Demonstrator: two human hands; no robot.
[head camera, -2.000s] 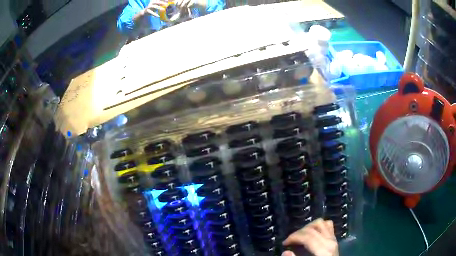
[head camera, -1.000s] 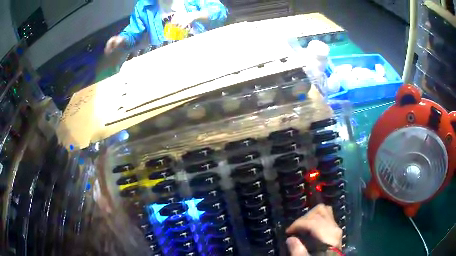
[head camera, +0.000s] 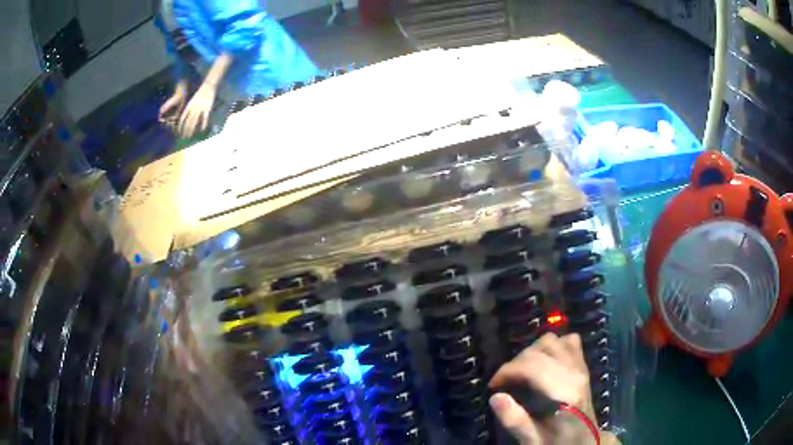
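A clear plastic blister tray (head camera: 417, 228) lies in front of me, with black components (head camera: 448, 298) stacked in its several columns. My right hand (head camera: 549, 374) is over the lower right columns, fingers curled and thumb at the left. It grips a dark stick that looks like the test probe (head camera: 532, 400), mostly hidden by the fingers; its tip cannot be seen. A thin red lead (head camera: 581, 419) curves over the wrist. Blue glowing digits (head camera: 352, 363) and a small red light (head camera: 555, 319) show through the tray. My left hand is out of the picture.
Cardboard sheets (head camera: 365, 122) lie behind the tray. Clear stacked trays (head camera: 61, 287) stand at the left. A blue bin (head camera: 639, 165) of white items and white bottle-like things (head camera: 563, 100) are upper right, an orange-red fan (head camera: 717, 287) at the right. A person in blue (head camera: 235, 43) is across the bench.
My right hand has moved up the tray from the lower edge. Red lights have appeared through the tray; one shows now. The person across the bench has moved to the left.
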